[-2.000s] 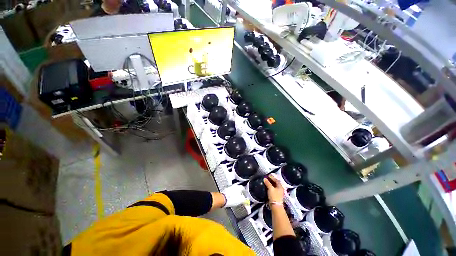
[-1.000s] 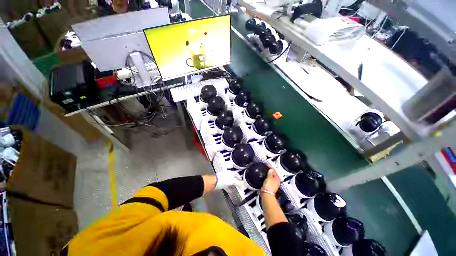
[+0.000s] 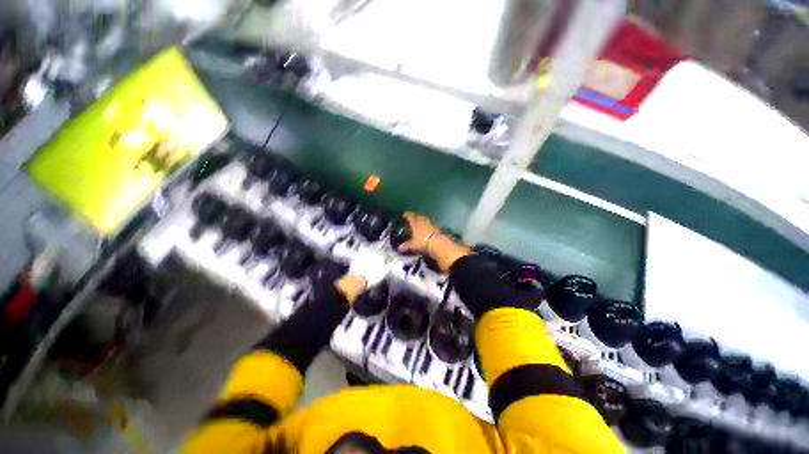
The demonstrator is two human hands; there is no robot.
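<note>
The view is blurred. Dome cameras with black balls stand in white racks (image 3: 226, 270) in two long rows. My bare right hand (image 3: 417, 234) has its fingers around the black ball of a camera head (image 3: 400, 232) in the far row. My left hand (image 3: 359, 273), in a white glove, is just left of and nearer than it, low among the white camera bases. Its fingers blend with the white parts, so I cannot tell what they touch. More black balls (image 3: 572, 297) stand in the rows to the right.
A monitor (image 3: 129, 137) with a yellow picture stands at the left. An orange tag (image 3: 372, 183) lies on the green surface (image 3: 435, 182) behind the rows. A white post (image 3: 523, 146) rises behind my right hand. A white board (image 3: 710, 284) and a red box (image 3: 628, 71) are at the right.
My view has turned right and blurred. My right hand has moved from a near-row ball to a far-row one. My left hand has left its place beside the near-row ball and reaches further in.
</note>
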